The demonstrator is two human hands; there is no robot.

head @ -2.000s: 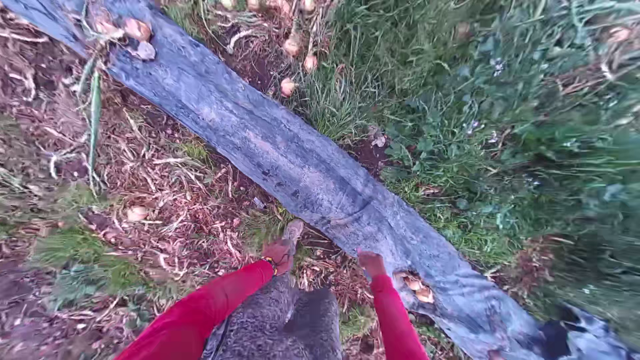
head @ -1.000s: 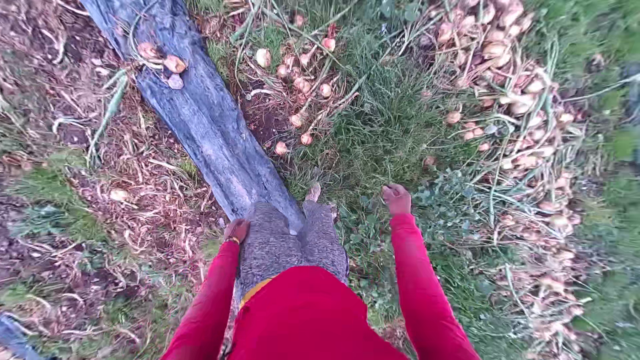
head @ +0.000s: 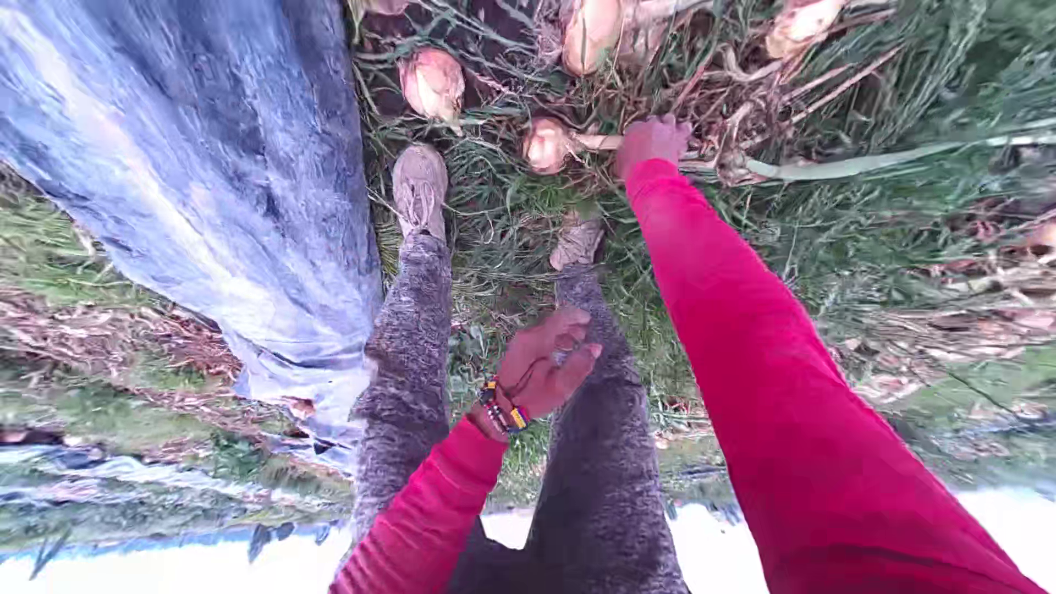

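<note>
My right hand (head: 653,144) reaches to the ground and is closed around the stalk of an onion (head: 547,146), whose bulb lies just left of the fingers. Dry stalks (head: 734,153) spread out on the other side of that hand. Over the grass between my legs hangs my left hand (head: 546,363), with beaded bracelets at the wrist, fingers loosely curled and apart, and no object visible in it. Another onion (head: 432,84) rests beyond my left shoe. Farther up are a large onion (head: 591,35) and one more at the top right (head: 802,26).
A strip of grey-blue plastic sheeting (head: 272,190) runs along my left side, close to my left shoe (head: 420,186). My right shoe (head: 577,241) stands in the grass. Heaped onions and dry stalks (head: 973,322) lie at the right.
The view has tilted strongly and come nearer the ground. My right hand, empty over the grass earlier, now grips an onion stalk. My left hand has moved from beside my thigh to between my legs.
</note>
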